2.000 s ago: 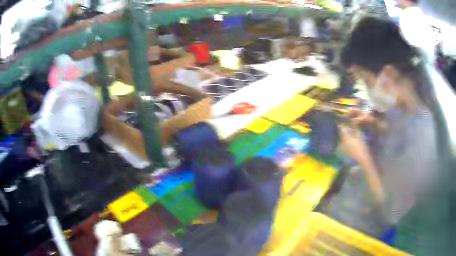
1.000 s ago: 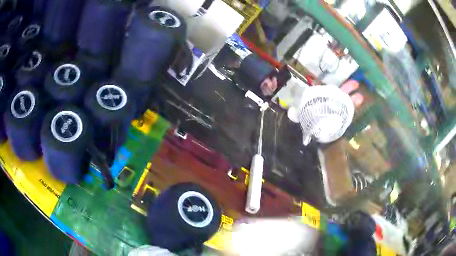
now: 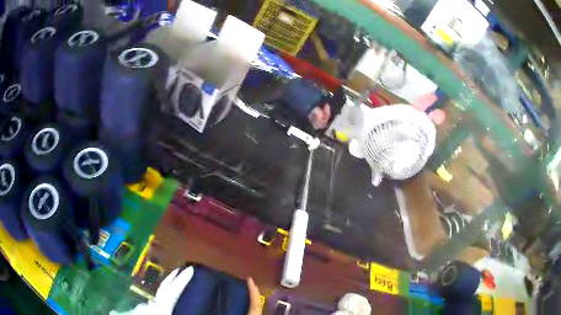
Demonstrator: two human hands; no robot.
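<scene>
A navy cylindrical unit (image 3: 212, 296) is at the bottom edge, partly cut off. My left hand (image 3: 161, 296), in a white glove, lies along its left side. My right hand (image 3: 253, 298) looks bare; only fingers show at the unit's right side, the rest cut off by the edge. The unit is held between both hands, its ring logo not visible. Several more navy units (image 3: 120, 104) stand grouped on the left with white ring logos on their black ends.
An off-white bundle (image 3: 353, 305) stands at the bottom edge. A white bar (image 3: 295, 249) hangs on a thin cord. Behind are a retail box (image 3: 192, 101), a fan (image 3: 397, 143), a carton (image 3: 421, 212) and another person's hand (image 3: 320, 115). Another navy unit (image 3: 458, 282) is at right.
The view has swung from the coworker's side toward the grouped units. Since one second ago, the unit in front has turned so its ring logo no longer shows, and both hands are on it.
</scene>
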